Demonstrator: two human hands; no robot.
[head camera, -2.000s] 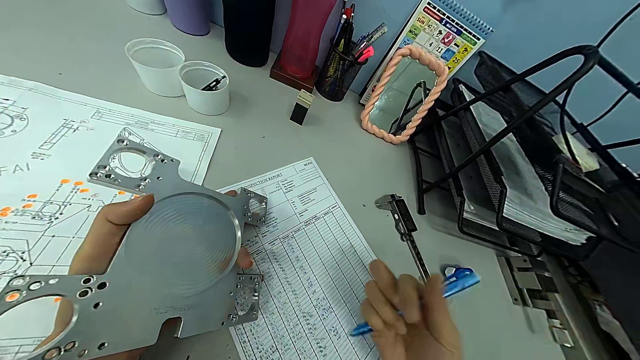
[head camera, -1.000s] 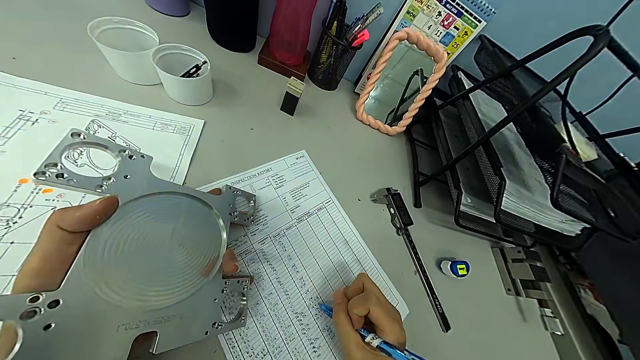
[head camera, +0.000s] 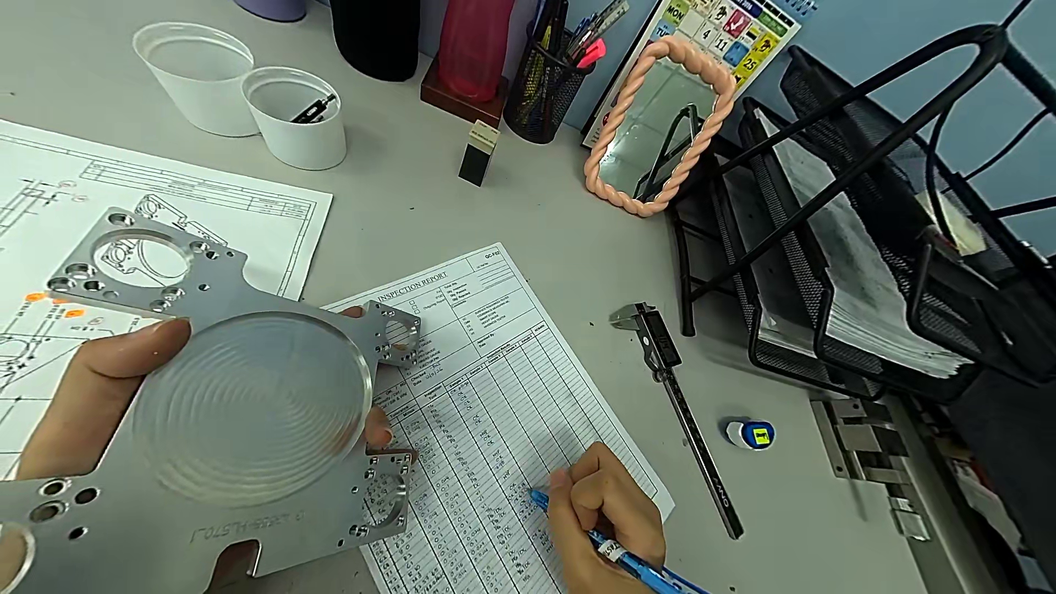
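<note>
My left hand (head camera: 107, 388) grips a machined metal plate (head camera: 297, 528) with round openings and drilled holes, thumb on its face and fingertips showing at the right edge. The plate is held above the desk, partly over a technical drawing (head camera: 272, 202) and a printed inspection form (head camera: 528, 371). My right hand (head camera: 610, 511) holds a blue pen (head camera: 631, 563), its tip at the handwritten columns of the form. A digital caliper (head camera: 685, 412) lies to the right of the form, and a small blue-and-white cap-like item (head camera: 749, 433) sits beside it.
Two white plastic cups (head camera: 297, 124) stand at the back left. Behind the form are a small black-and-cream block (head camera: 478, 153), a mesh pen holder (head camera: 544, 91), and a mirror with a twisted pink frame (head camera: 606, 157). Black mesh document trays (head camera: 825, 305) and metal fixtures (head camera: 858, 437) line the right side.
My right hand, raised near the caliper with the pen two seconds ago, has come down onto the form. My left hand keeps hold of the plate. The view has shifted somewhat.
</note>
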